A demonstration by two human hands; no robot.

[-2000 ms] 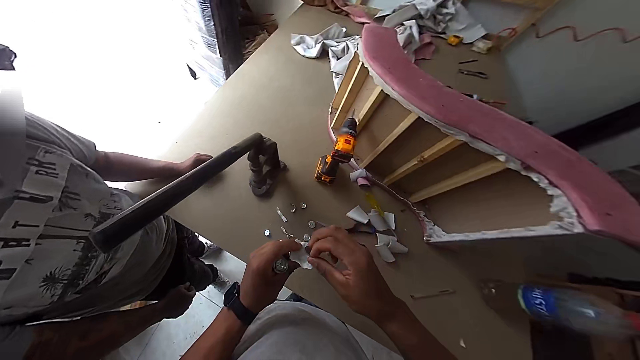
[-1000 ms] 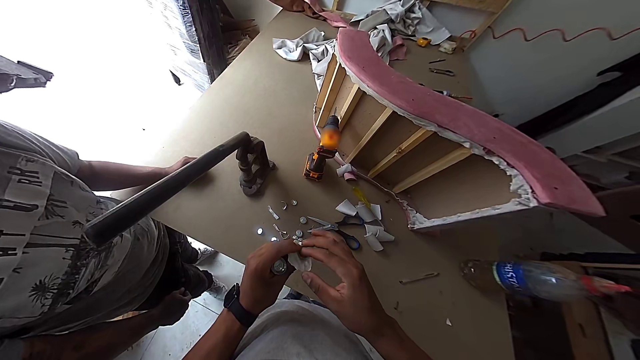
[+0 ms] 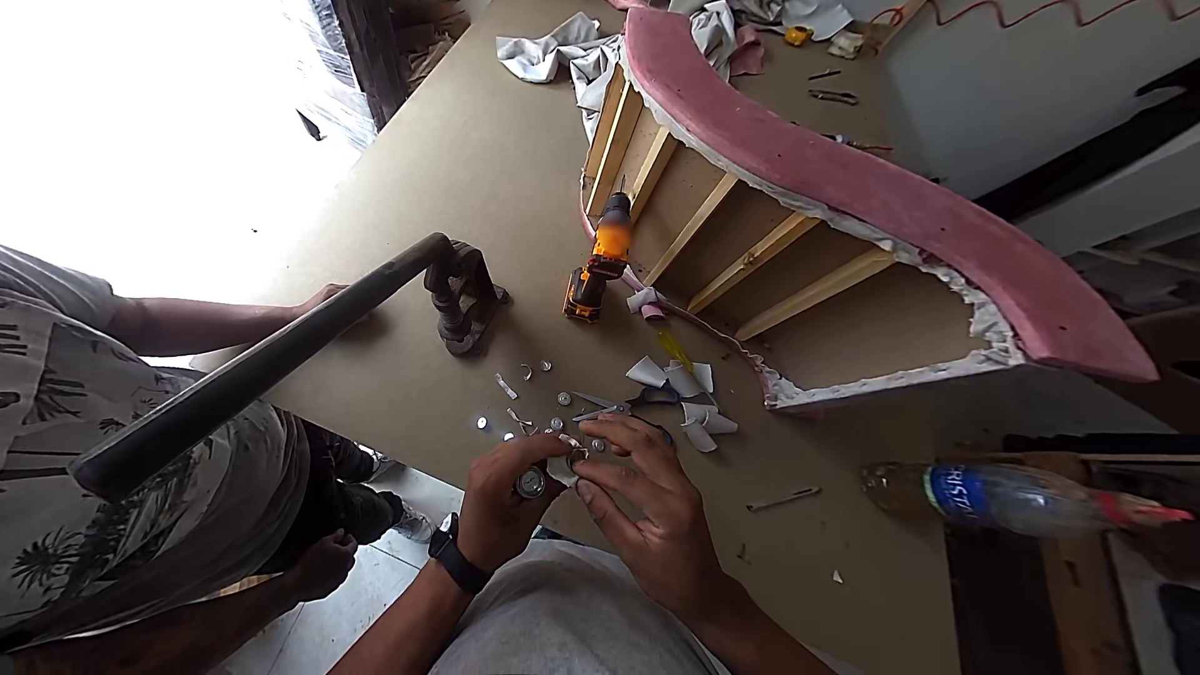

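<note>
Low in the middle of the head view, my left hand [image 3: 511, 492] grips a small round metal piece [image 3: 530, 483] in its curled fingers. Between its thumb and index finger is a small pale piece of material around another round metal piece [image 3: 575, 457]. The fingertips of my right hand [image 3: 652, 506] touch or lie very near that piece. Just beyond my hands are several small metal discs [image 3: 563, 398], scissors with dark handles [image 3: 653, 397] and cut pale fabric scraps [image 3: 710, 419]. A drill [image 3: 605, 253] lies farther off, beside a curved wooden frame with pink padding [image 3: 825, 173].
A hand press with a long black lever [image 3: 272, 347] stands at left, its metal base [image 3: 464, 314] on the table. Another person's hand [image 3: 328, 300] rests behind the lever. A plastic bottle [image 3: 1022, 497] lies at right. Crumpled fabric [image 3: 553, 52] is at the back.
My right fingers have shifted a little around the small piece between my hands, while my left hand keeps its hold. The other person's hand stays by the lever.
</note>
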